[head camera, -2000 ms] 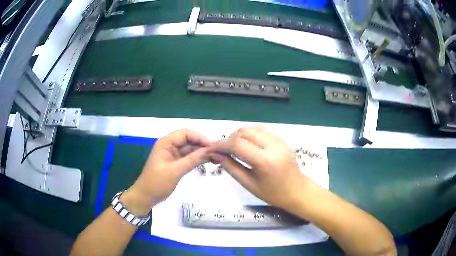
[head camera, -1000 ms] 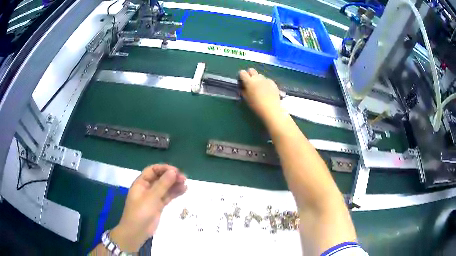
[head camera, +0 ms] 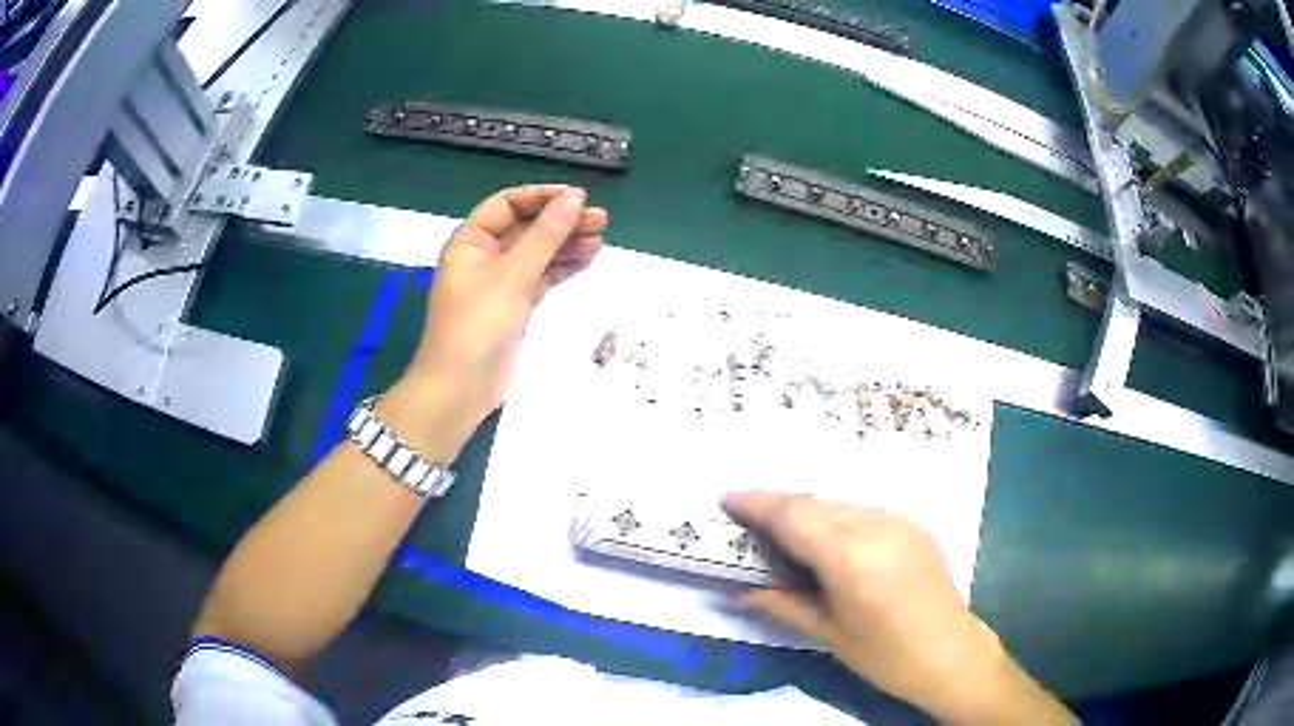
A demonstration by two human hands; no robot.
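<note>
A fixture bar (head camera: 656, 539) with diamond-shaped recesses lies on the white paper sheet (head camera: 546, 489) near the wearer. My right hand (head camera: 852, 574) is on its right end, thumb and fingers around it, hiding that part. Small gold and silver metal parts (head camera: 908, 410) lie loose on the sheet beyond the bar. My left hand (head camera: 518, 263) is raised over the sheet's upper left corner, thumb and fingertips pinched together. Whether something tiny is between them cannot be told.
Two dark fixture bars (head camera: 497, 133) (head camera: 866, 213) lie on the green belt (head camera: 681, 99) beyond the sheet, and a third (head camera: 1086, 285) shows partly by the right frame. Guide rails (head camera: 355, 231) cross the belt. A metal bracket (head camera: 213, 383) stands left. Blue tape (head camera: 372, 355) borders the sheet.
My right hand has come back from the far rail to the bar on the sheet. My left hand stays pinched near the sheet's upper left corner. The view has tilted down.
</note>
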